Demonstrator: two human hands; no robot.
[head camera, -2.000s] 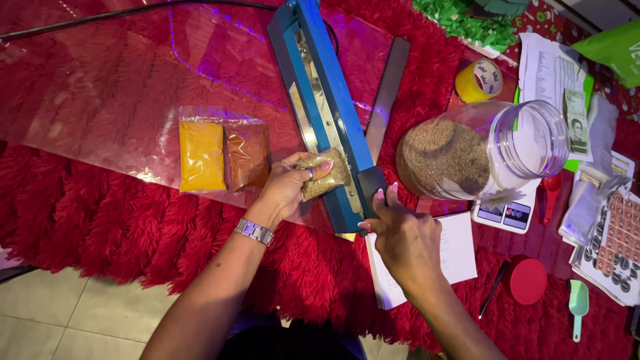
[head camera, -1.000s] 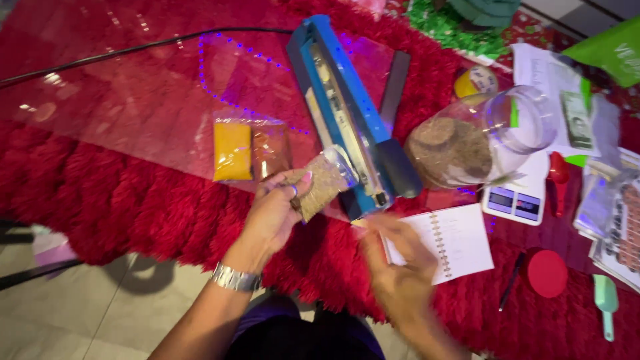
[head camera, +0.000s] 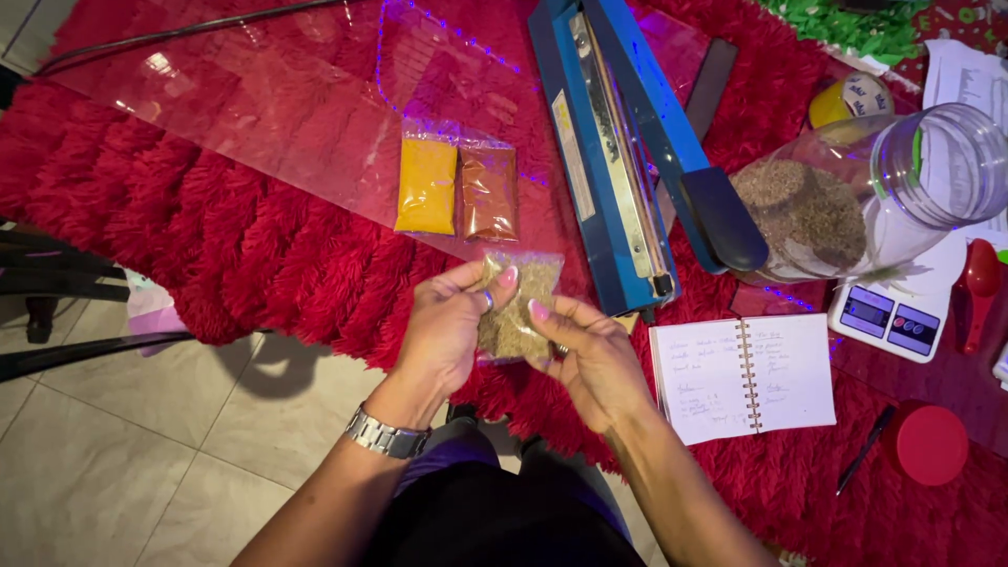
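Between both hands is a small clear plastic bag of greenish-brown dried herb (head camera: 516, 315). My left hand (head camera: 445, 331) grips its left side, and my right hand (head camera: 594, 354) pinches its right side. Just beyond the hands lie a bag of yellow powder (head camera: 426, 187) and a bag of reddish-brown powder (head camera: 489, 193), side by side. To the right of these, a blue impulse sealer (head camera: 587, 173) stands with its arm (head camera: 657, 102) raised and its black handle toward me.
A large clear jar (head camera: 819, 205) holding dried herb lies tilted by a white digital scale (head camera: 890, 315). Nearer are an open spiral notebook (head camera: 709, 378), a black pen (head camera: 865, 450) and a red lid (head camera: 932, 445). A red scoop (head camera: 979, 291), yellow tape roll (head camera: 850, 98) and black cable (head camera: 197, 30) also lie about.
The herb bag has left the sealer, where it was at first, and is now in front of me. My right hand has let go of the sealer's handle and taken hold of the bag. The sealer's arm has risen.
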